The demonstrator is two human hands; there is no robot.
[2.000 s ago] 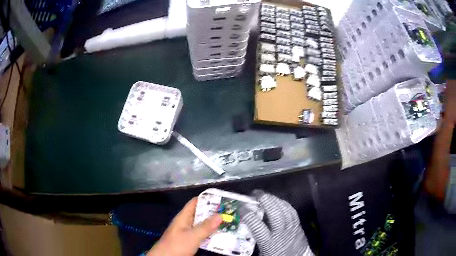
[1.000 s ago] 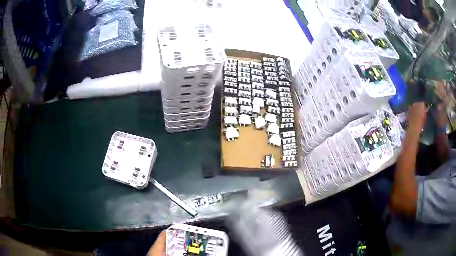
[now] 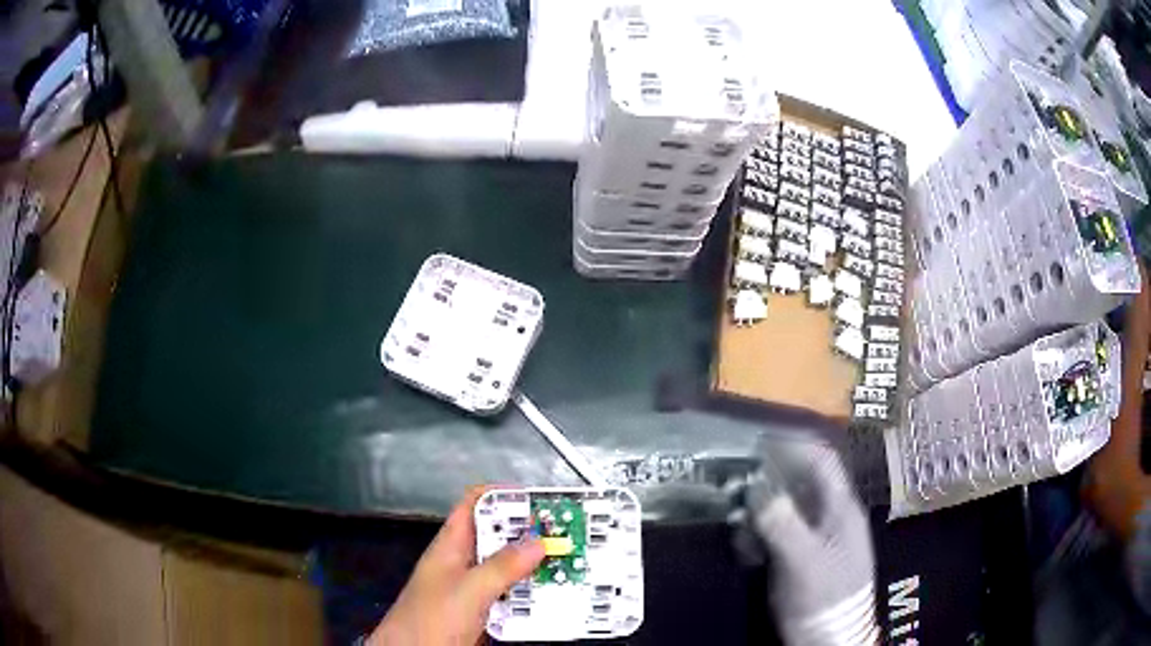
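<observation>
My left hand (image 3: 461, 574), bare, holds a white housing (image 3: 612, 606) at the bench's front edge, the thumb on the green circuit board (image 3: 564, 536) with its yellow block inside. My right hand (image 3: 808, 536), in a grey-white knitted glove, is blurred over the bench's front edge, to the right of the housing and apart from it. Its fingertips reach a dark patch; whether they hold anything cannot be told. Another white housing (image 3: 465, 334) lies on the dark green bench, with a thin metal strip (image 3: 555, 435) by its lower right corner.
An empty housing stack (image 3: 644, 189) stands behind. A shallow cardboard tray (image 3: 783, 360) of small white modules is right of it. Filled housing stacks (image 3: 978, 423) lean at the right. A white foam roll (image 3: 404, 130) lies at the back. A black "Mitra" case (image 3: 940, 574) is lower right.
The view has shifted, moving the bench things rightward in the picture. The left hand and held housing show more fully, the thumb now on the board. The gloved hand is farther right of the housing.
</observation>
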